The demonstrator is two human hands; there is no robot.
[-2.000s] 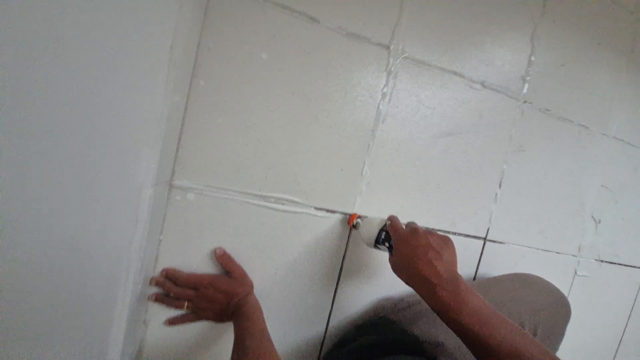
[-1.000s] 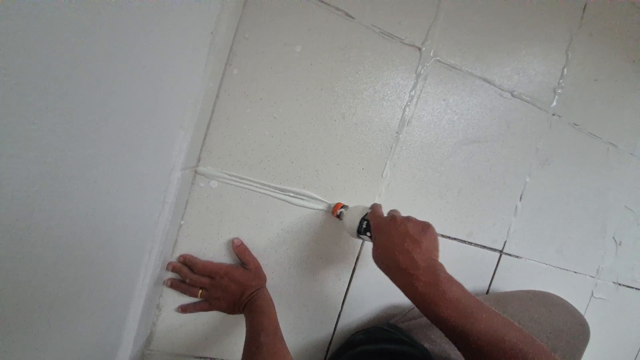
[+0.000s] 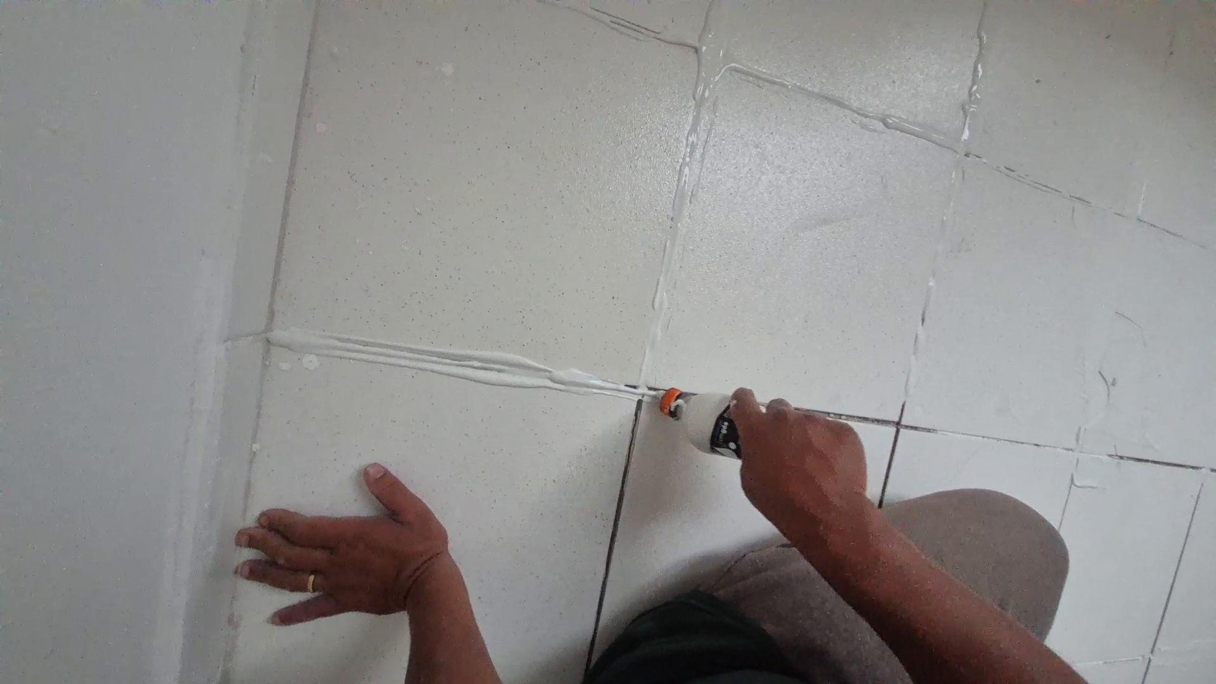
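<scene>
My right hand (image 3: 803,461) grips a white squeeze bottle (image 3: 708,423) with an orange collar and a dark printed label. The bottle lies tilted, its nozzle at the crossing of two joints between pale speckled floor tiles (image 3: 475,209). From the nozzle a thick bead of white grout-like paste (image 3: 427,361) runs left along the joint to the wall. My left hand (image 3: 356,560), with a ring on one finger, rests palm down on a tile near the wall, fingers spread, holding nothing.
A pale wall (image 3: 114,285) with a skirting (image 3: 271,161) stands at the left. White paste also lies along tile joints farther off (image 3: 698,123). Dark joints (image 3: 617,513) run between the nearer tiles. My bent knee (image 3: 978,551) is at the lower right.
The bottle's nozzle moved left along the joint, then back right to the crossing. More white paste now lies on the joint left of it. The left hand stays flat on the tile.
</scene>
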